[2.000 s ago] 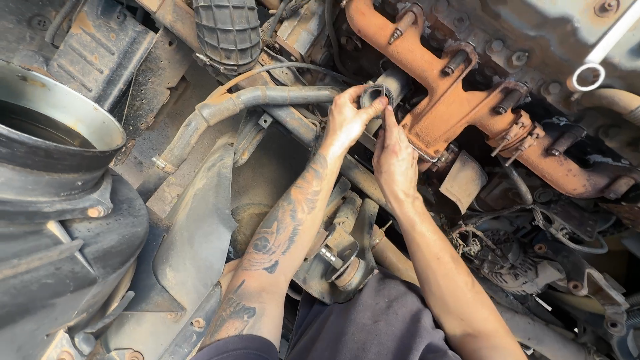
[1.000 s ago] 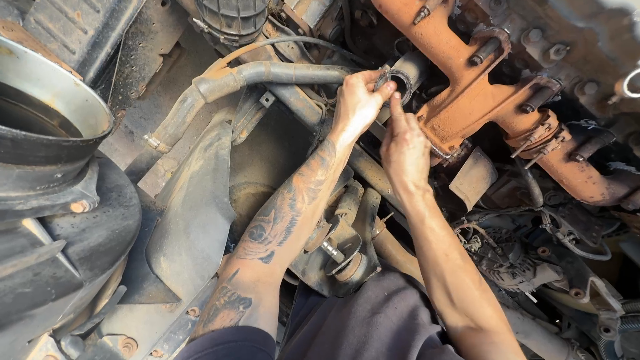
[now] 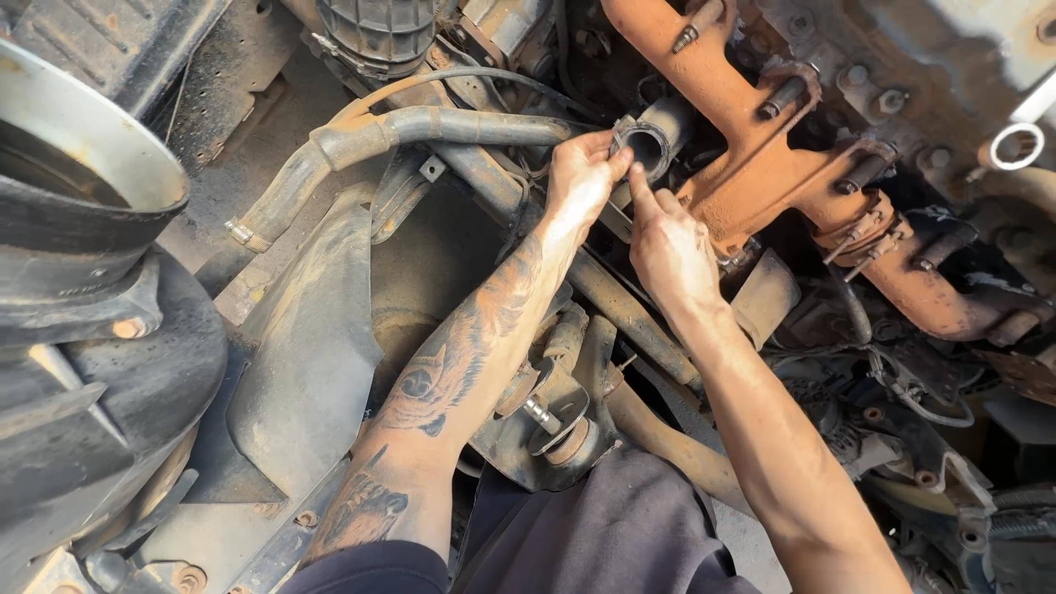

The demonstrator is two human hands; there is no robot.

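Observation:
An open pipe end (image 3: pixel 646 148) with a dark bore faces up between the hoses and the rusty exhaust manifold (image 3: pixel 734 132). My left hand (image 3: pixel 582 177) grips the left side of its rim, thumb and fingers pinching a clamp or collar (image 3: pixel 620 136) there. My right hand (image 3: pixel 672 247) is just below the opening, its index finger extended to the lower rim, near my left thumb; the other fingers are curled and their undersides are hidden. A grey coolant hose (image 3: pixel 462 125) runs up to behind my left hand.
A ring-ended wrench (image 3: pixel 1013 147) shows at the right edge. Manifold studs (image 3: pixel 782 97) stick out beside my right hand. A metal frame tube (image 3: pixel 631 318) passes under my forearms. A large black round housing (image 3: pixel 91 396) stands at left, and a ribbed air duct (image 3: pixel 378 33) at the top.
My left hand has shifted slightly around the pipe rim, and the dark bore shows more openly. My right index finger stays by the rim. The view has moved a little.

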